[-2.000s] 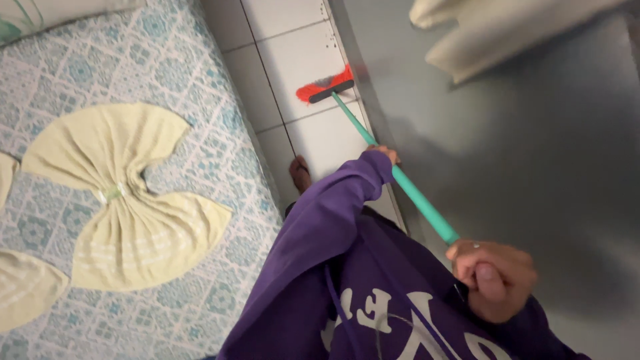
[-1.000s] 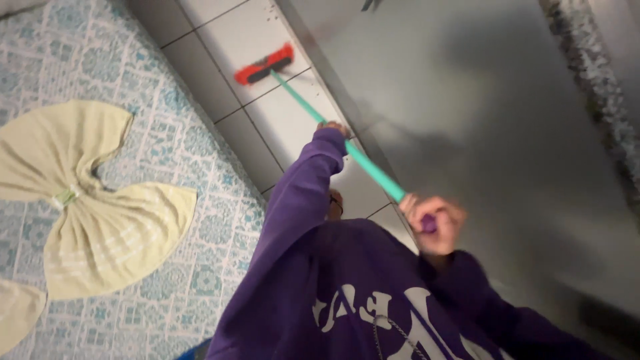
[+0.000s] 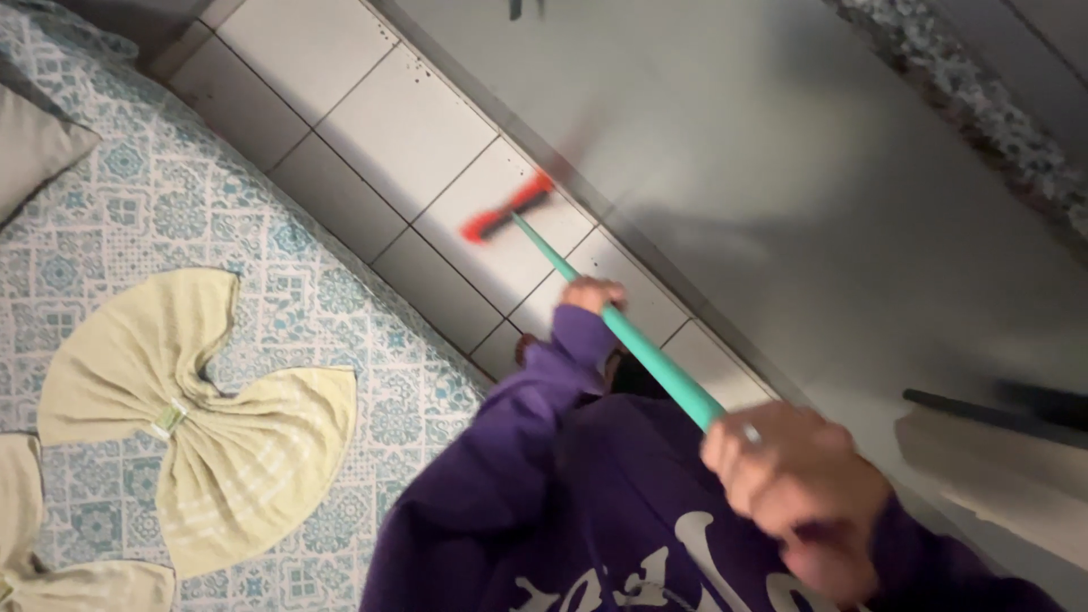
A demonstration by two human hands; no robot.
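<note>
My left hand (image 3: 592, 295) is closed around the lower part of a green broom handle (image 3: 650, 357). Higher up, at the near end of the handle, my right hand (image 3: 795, 484) grips it, with a ring on one finger. The handle runs down to a red and black broom head (image 3: 508, 208), blurred, over the white floor tiles close to the base of the grey wall. Both of my sleeves are purple.
Left of the tiled floor (image 3: 408, 127) is a bed with a blue and white patterned cover (image 3: 297, 297). Yellow towels (image 3: 263, 459) gathered like bows and a pillow (image 3: 34, 153) lie on it. The glossy grey wall (image 3: 722, 127) borders the tiles on the right.
Both hands keep their hold on the broom handle throughout. The view has shifted and turned, with more of the floor and a pillow now showing.
</note>
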